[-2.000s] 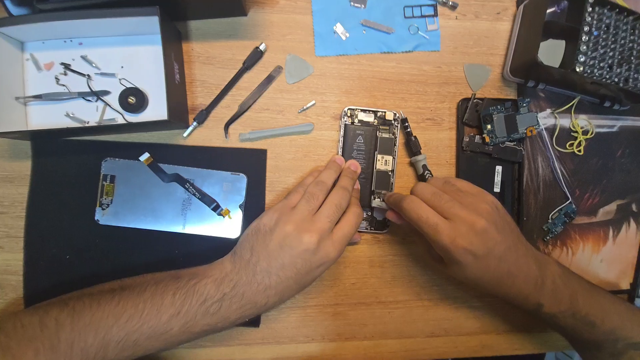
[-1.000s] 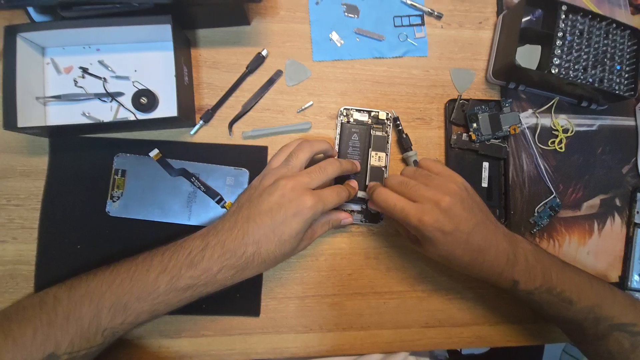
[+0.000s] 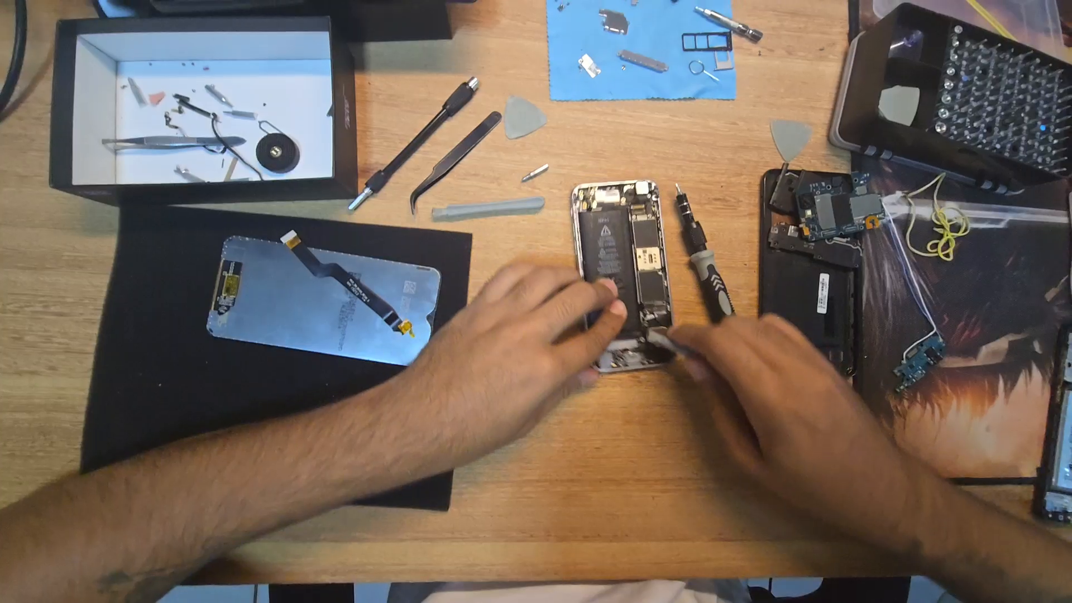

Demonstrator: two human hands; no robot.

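Note:
An opened smartphone [image 3: 651, 289] lies on the wooden table, its black battery [image 3: 609, 251] and circuit board showing. My left hand [image 3: 536, 335] rests over the phone's lower left, fingertips on the battery and thumb near the bottom edge. Between the fingertips of my right hand [image 3: 754, 377] is a small light-coloured tool or part [image 3: 662, 339], at the phone's lower right edge; what it is cannot be told. A precision screwdriver [image 3: 703, 268] with a grey and black handle lies just right of the phone, its tip pointing away from me.
Curved tweezers [image 3: 456, 159], a flexible shaft [image 3: 414, 142] and a grey pry bar [image 3: 487, 208] lie left of the phone. A display panel [image 3: 335, 335] is on a black mat [image 3: 151, 394]. Farther out are a parts box [image 3: 63, 109], a blue cloth [image 3: 578, 84], a disassembled phone [image 3: 804, 327] and a bit case [image 3: 888, 50].
My right hand has moved off the screwdriver's handle area, showing more of it, and sits at the phone's lower right edge. My left hand has stayed on the phone's lower part.

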